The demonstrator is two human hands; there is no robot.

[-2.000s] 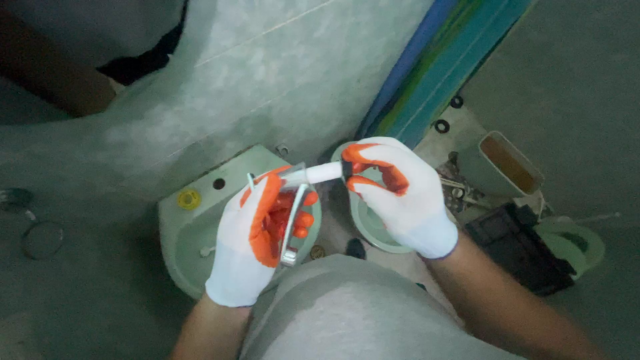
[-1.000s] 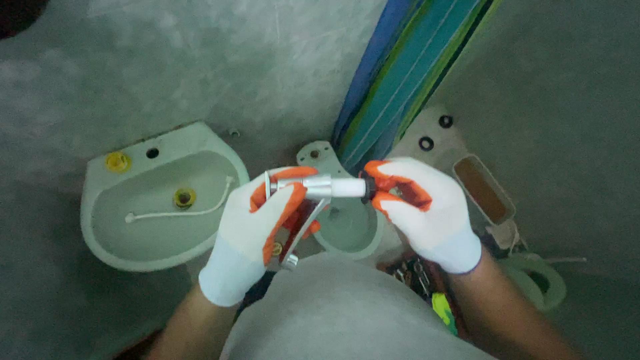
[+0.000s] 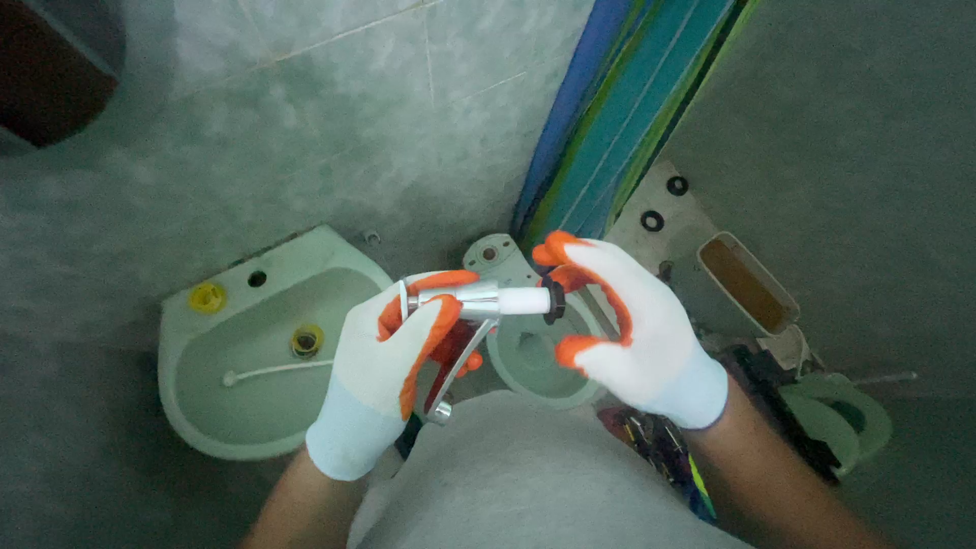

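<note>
My left hand [image 3: 385, 362], in a white glove with orange palm and fingertips, grips a chrome basin faucet [image 3: 476, 301] lying sideways, its spout slanting down toward my body. From the faucet's base a white threaded shank or sleeve [image 3: 523, 300] points right, with a black plastic nut [image 3: 553, 300] at its end. My right hand [image 3: 640, 328], gloved alike, is just right of the nut; its thumb and fingers are spread apart. Whether a fingertip still touches the nut is hard to tell.
A washbasin [image 3: 229, 412] at left holds a white hose [image 3: 282, 370] and yellow drain fitting [image 3: 307, 341]; a yellow part [image 3: 207, 297] sits on its rim. Behind my hands are a toilet bowl [image 3: 534, 358] and striped curtain [image 3: 618, 114]. An open cistern [image 3: 751, 286] stands at right, near black rings [image 3: 653, 221].
My right hand has opened from the black nut, which it held in both earlier frames. My left hand keeps its grip on the faucet. The view has shifted.
</note>
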